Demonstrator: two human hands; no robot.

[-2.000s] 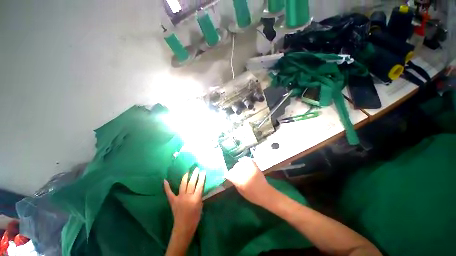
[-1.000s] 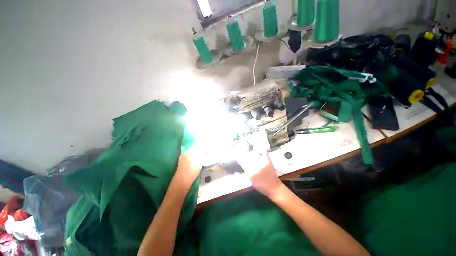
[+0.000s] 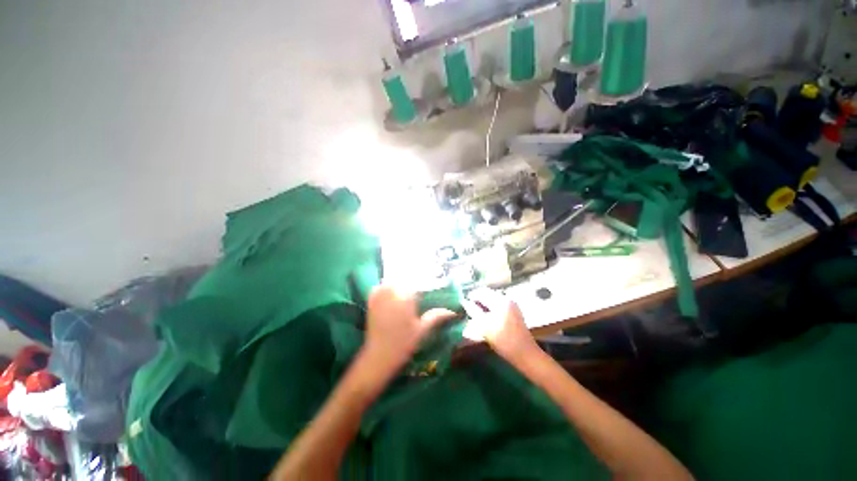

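Green cloth point(image 3: 442, 310) lies at the front of the pale overlock machine point(image 3: 498, 211), whose left end is lost in glare. My left hand point(image 3: 395, 324) grips the cloth just left of the table's front edge, thumb pointing right. My right hand point(image 3: 498, 324) pinches the cloth's edge in its fingertips at the machine's front. The garment piece hangs below both hands into the lap, with a small yellow mark near my left hand. The needle area is hidden by glare.
A green heap point(image 3: 272, 272) lies left of the machine. Green-handled snips point(image 3: 597, 251), tangled green strips point(image 3: 648, 188) and a flat black rectangle point(image 3: 719, 225) lie on the table point(image 3: 601, 287). Green thread cones point(image 3: 521, 52) stand behind. A green mound point(image 3: 780, 404) is at right.
Green cloth now lies between my hands at the machine front, where bare table showed a second ago. My left hand has moved right, closer to my right hand.
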